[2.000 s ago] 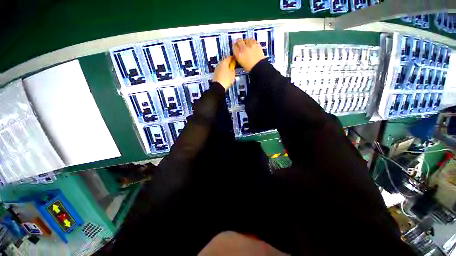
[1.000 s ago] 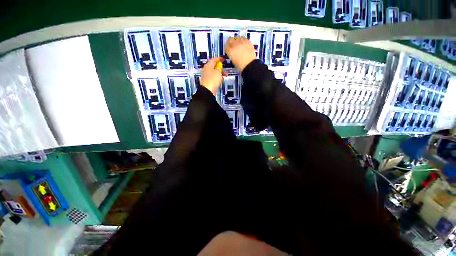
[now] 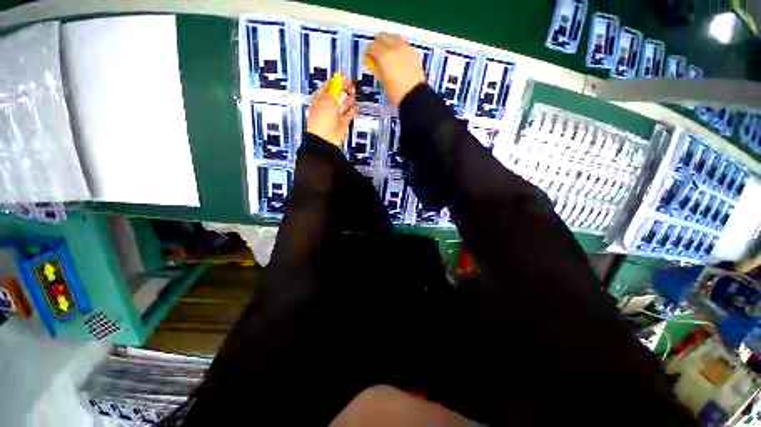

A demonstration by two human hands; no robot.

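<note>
A panel sheet [image 3: 268,60] with rows of blue-bordered panels with white windows and black blocks lies on the green bench in front of me. My left hand [image 3: 331,110] is over the upper middle of the sheet, a yellow finger cot on one fingertip. My right hand [image 3: 392,62] is bent down over a panel in the top row, with yellow at its fingertips. Whether either hand holds a small part is too small and blurred to tell. My sleeves hide part of the lower rows. A clear parts tray [image 3: 576,167] with rows of pale parts lies to the right.
A panel stack [image 3: 694,200] lies at the bench's right end. A white cover sheet [image 3: 132,113] and clear plastic [image 3: 40,125] lie at left. Loose panels [image 3: 602,39] sit on the dark green belt behind the pale rail [image 3: 517,50]. A blue-framed arrow control panel [image 3: 55,283] is low at left.
The view has shifted, so the bench appears tilted down to the right. Both hands have moved left along the sheet's top row. My left hand is now farther from my right.
</note>
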